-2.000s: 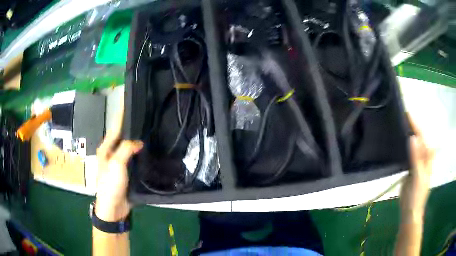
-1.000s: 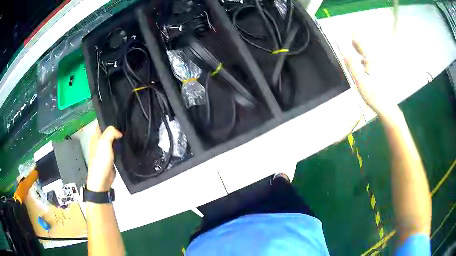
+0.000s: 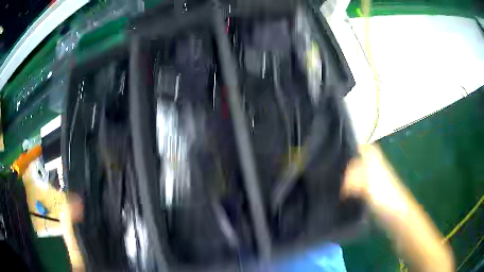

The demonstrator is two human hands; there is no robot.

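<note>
The black foam tray fills the middle of the view, blurred by motion, close in front of my body. Its long compartments hold dark cables, yellow ties and silvery bagged small parts. My left hand is at the tray's left side, blurred, with its thumb over the edge. My right hand grips the tray's right side, with fingers over the edge. The tray hides most of the bench under it. Another dark tray edge shows behind it at the top.
A white bench extends to the right, with a yellowish hose hanging over it. At the left are an orange object and a small blue object on a tan board. Green floor lies at the right.
The tray has moved toward my body and covers more of the view. My right hand, off the tray one second ago, now holds its right side. My left hand is lower.
</note>
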